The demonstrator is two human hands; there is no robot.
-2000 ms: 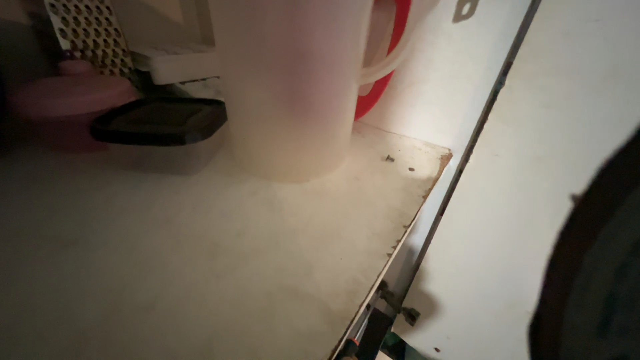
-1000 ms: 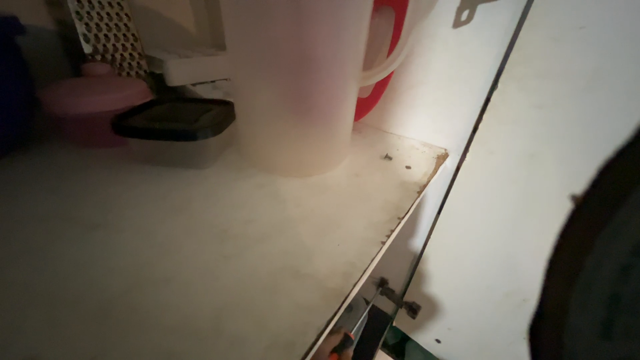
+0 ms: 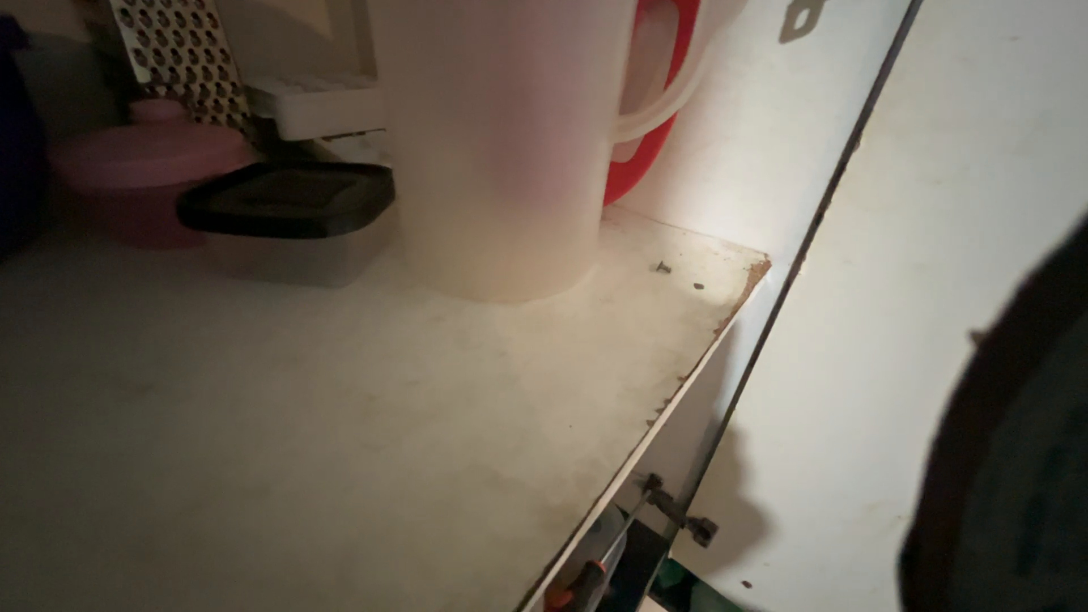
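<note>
A screwdriver with an orange and black handle (image 3: 584,585) leans up from the bottom edge of the head view, beneath the front edge of a pale shelf. Its thin metal shaft reaches a dark metal cabinet hinge (image 3: 676,508) beside the white door panel (image 3: 884,340). Neither my left hand nor my right hand can be made out; whatever holds the handle is hidden by the shelf edge or cut off by the frame. On the shelf (image 3: 340,408), near its right corner, lie a small screw (image 3: 662,267) and a tiny dark bit (image 3: 699,286).
A frosted plastic pitcher (image 3: 501,170) stands on the shelf, with a red-rimmed thing (image 3: 654,161) behind its handle. Left of it are a black-lidded container (image 3: 289,200), a pink lidded pot (image 3: 153,161) and a metal grater (image 3: 183,55). A dark rounded object (image 3: 1011,459), blurred, fills the right edge.
The screwdriver's shaft and handle, hard to make out two seconds ago, show more plainly at the hinge. The things on the shelf stay put.
</note>
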